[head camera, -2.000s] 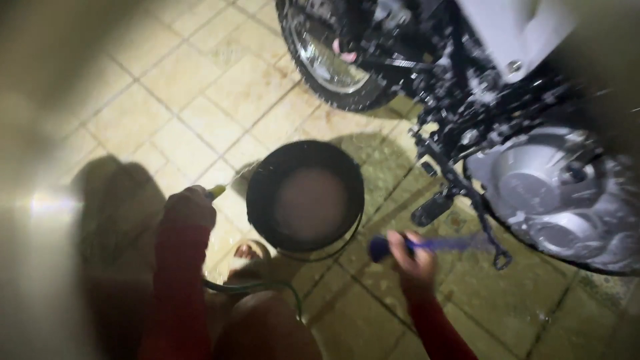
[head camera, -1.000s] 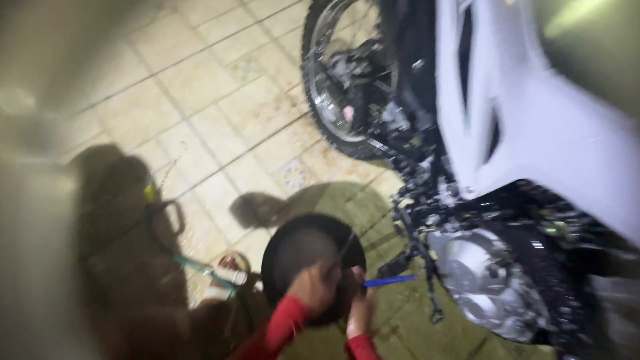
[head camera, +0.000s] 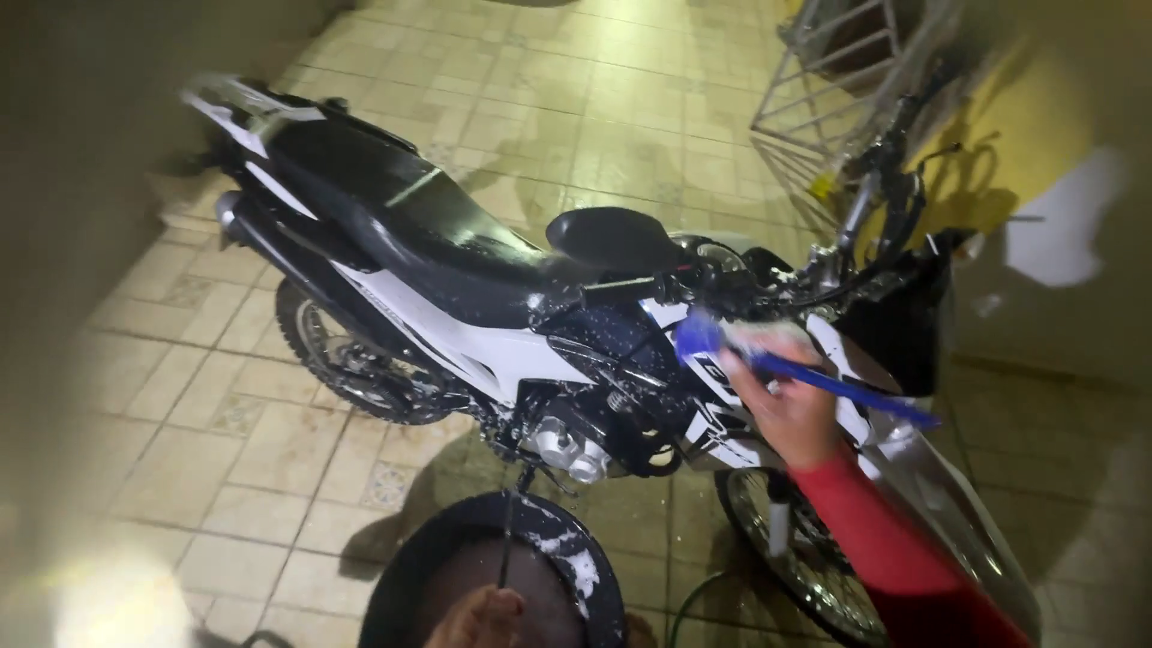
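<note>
My right hand (head camera: 787, 396), in a red sleeve, grips a blue-handled brush (head camera: 837, 387) against the white and black tank shroud of a wet motorcycle (head camera: 531, 355), just below the handlebar. A pale, foamy thing, blurred, shows at the fingers. Low in the view, my left hand (head camera: 481, 616) is closed on the thin handle of a black bucket (head camera: 603, 549), which has white foam on its inner wall. The bucket's bottom edge is cut off by the frame.
The motorcycle's mirror (head camera: 612, 238) and handlebar stick out toward me. A metal rack (head camera: 832, 81) stands at the upper right near a yellow wall. A green hose (head camera: 693, 603) lies by the front wheel (head camera: 810, 558). The tiled floor (head camera: 261, 486) is wet in places.
Both hands were at the bucket a second ago; now the right one is up at the motorcycle with the blue brush, and the left one holds the bucket's handle. The view has swung widely.
</note>
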